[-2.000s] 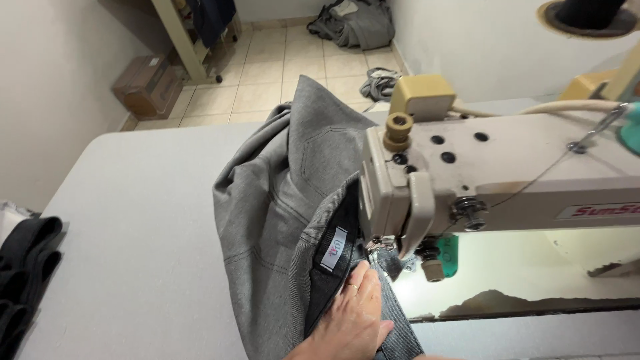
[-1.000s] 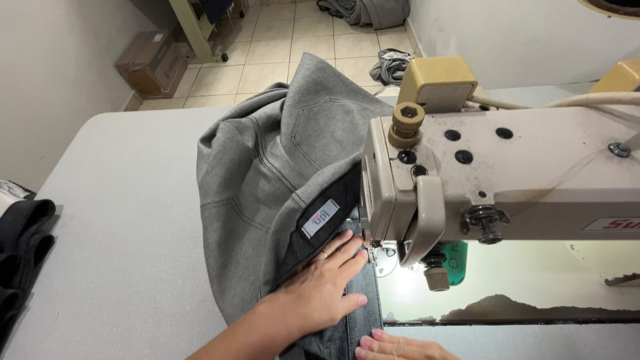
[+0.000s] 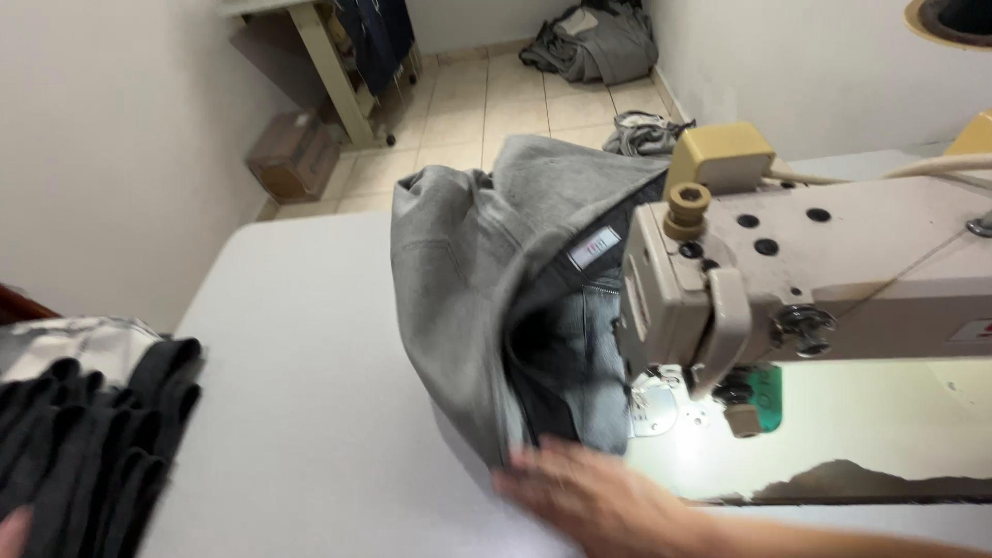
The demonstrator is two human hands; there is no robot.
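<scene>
A grey denim garment [image 3: 457,310] lies bunched beside the sewing machine [image 3: 837,287], its dark waistband with a woven label [image 3: 594,248] turned to view and its lighter inner side showing. Against the garment's near edge is my right hand [image 3: 573,484], blurred, its fingers extended with no clear grip. Only a fingertip of my left hand [image 3: 14,533] shows at the lower left, over a stack of folded black fabric pieces [image 3: 85,442]; whether it holds one is hidden. The machine's needle area and metal plate [image 3: 655,411] are right of the garment.
Pale table surface [image 3: 310,372] lies between the black pieces and the garment. Behind it are a cardboard box [image 3: 294,155], a table leg [image 3: 333,74] and grey cloth piles [image 3: 593,46] on the tiled floor. A checked cloth [image 3: 85,337] is at the left.
My left hand has left the garment for the black pieces at the left. My right hand has moved left to the garment's near edge. The waistband has shifted and the garment gapes more.
</scene>
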